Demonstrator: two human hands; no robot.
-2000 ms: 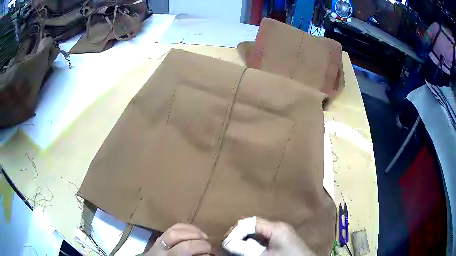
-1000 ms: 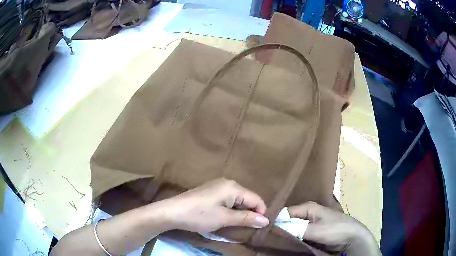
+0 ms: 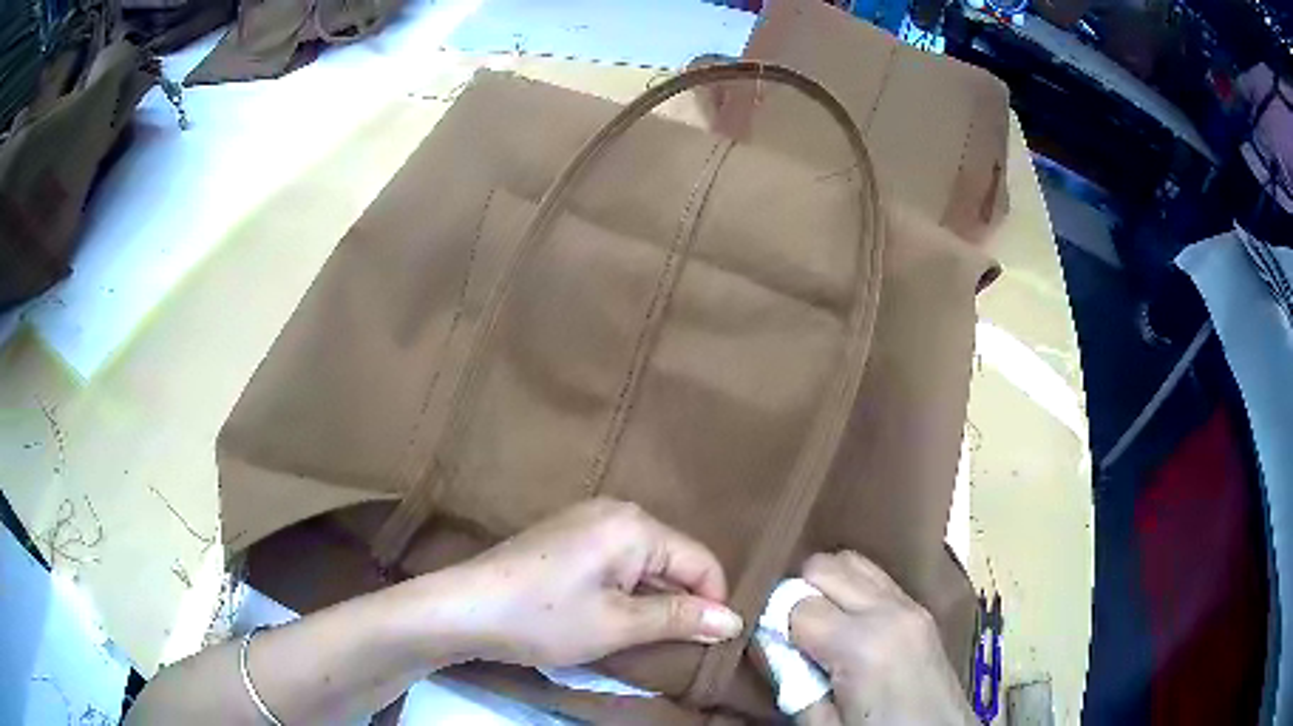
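Observation:
A brown tote bag [image 3: 567, 312] lies flat, its open mouth towards me with dark inside showing at lower left. Its handle [image 3: 868, 270] arches up over the bag's face. My left hand [image 3: 610, 589] pinches the bag's top edge beside the right foot of the handle with thumb and fingers. My right hand [image 3: 865, 638], with white wraps [image 3: 788, 647] on its fingers, is just right of the handle foot, fingers curled down at the bag's edge; whether it holds anything is hidden. Purple thread snips [image 3: 987, 660] lie at the table's right edge.
A smaller brown folded piece [image 3: 929, 121] lies behind the bag at far right. Brown bags [image 3: 71, 156] are heaped at far left. Thread ends [image 3: 64, 525] lie on the left of the table. A small tan block [image 3: 1030, 705] is by the snips.
The bag's mouth opened and its handle came up over the face since the oldest frame. My left hand moved to the handle foot and stays there; my right hand shifted slightly left and down.

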